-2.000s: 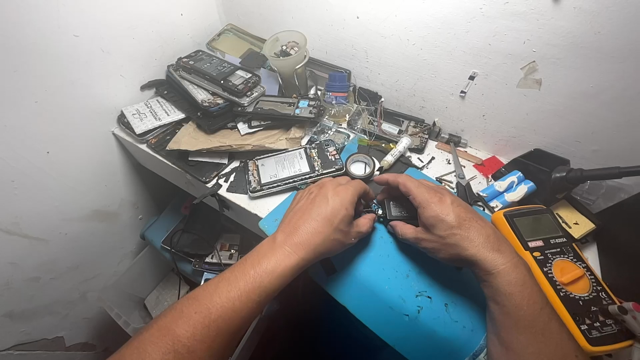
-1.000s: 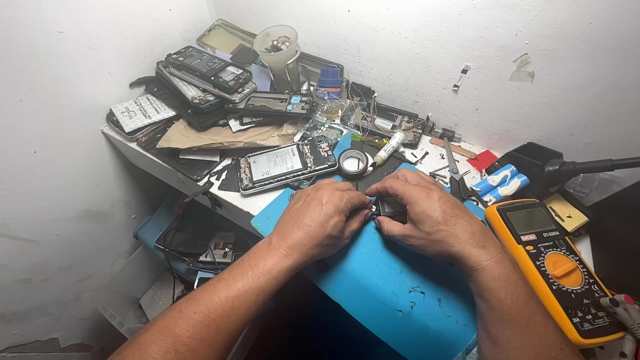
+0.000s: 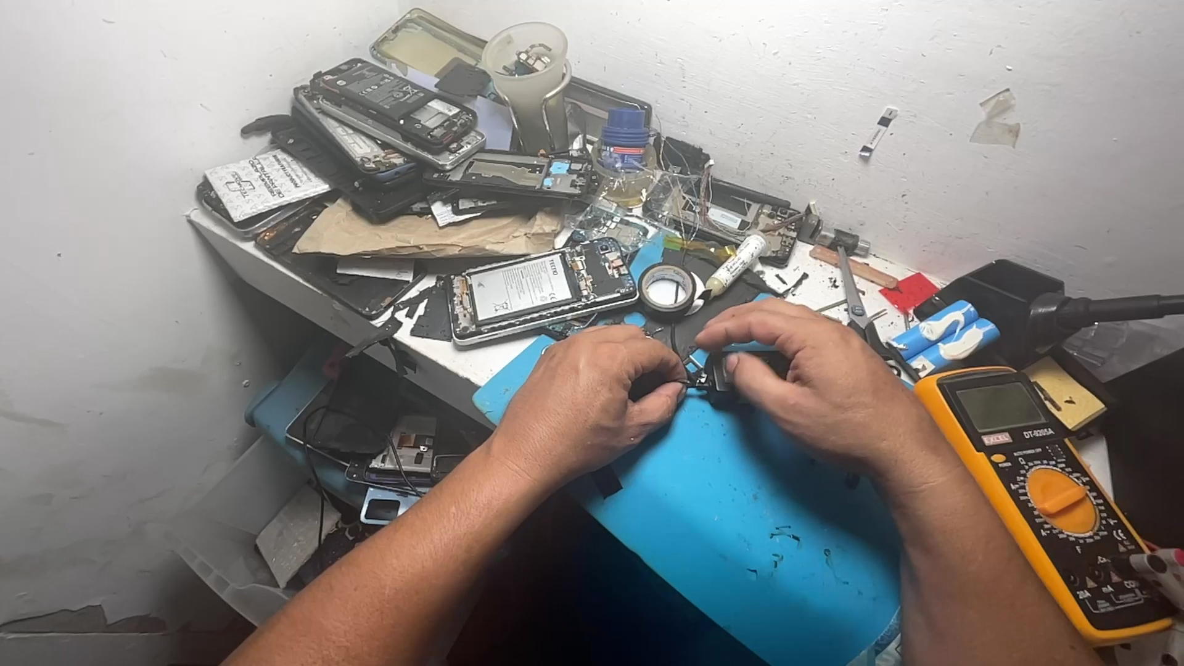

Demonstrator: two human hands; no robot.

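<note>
On the blue work mat point(image 3: 731, 518), a small black electronic part point(image 3: 731, 370) lies between the two hands, largely covered by fingers. My left hand point(image 3: 601, 393) pinches the left end of this part, where a dark wire or strip meets it, between thumb and fingertips. My right hand point(image 3: 805, 370) holds the part's body, thumb on its face and fingers curved over the far side. A roll of tape point(image 3: 667, 289) sits just beyond the hands. Left of it lies an opened phone point(image 3: 546, 289) with its battery exposed.
A yellow multimeter point(image 3: 1045, 499) lies at right, near scissors point(image 3: 856, 301) and blue cylindrical cells point(image 3: 943, 338). Stacked phones point(image 3: 398, 106), a cup point(image 3: 529, 83) and a blue-capped bottle point(image 3: 625, 143) stand behind. A plastic bin point(image 3: 217, 555) is below the white table's edge point(image 3: 342, 324).
My right hand's fingers have lifted and spread slightly around the black part, showing more of it. My left hand stays at the part's left end.
</note>
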